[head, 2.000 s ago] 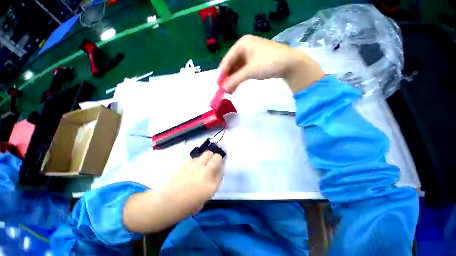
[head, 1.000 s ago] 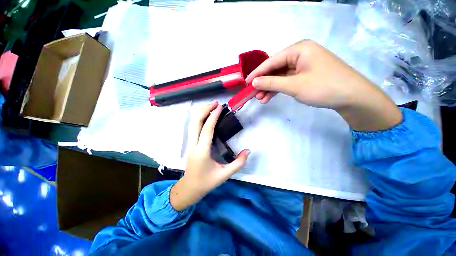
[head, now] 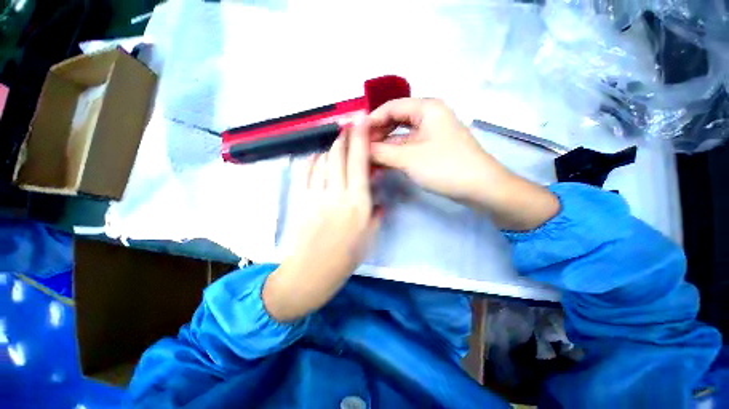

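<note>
The red-and-black main body lies on the white foam sheet, its flared red head towards the right. My left hand is just below the head end, around a dark, blurred black unit that it mostly hides. A little red shows at the palm's edge; I cannot tell whether it is the small red part. My right hand has thumb and fingertips close together, touching or nearly touching the left fingers. What it pinches is hidden. Lead wires between body and unit cannot be made out.
Tweezers lie right of my right hand, beside another black angular part. A crumpled clear bag is at the far right. An open cardboard box stands at the left. A brown carton is below the bench edge.
My right hand has moved left and down against my left hand. The strip of red part it held is now hidden. The view has shifted, showing the tweezers and the black part at the right.
</note>
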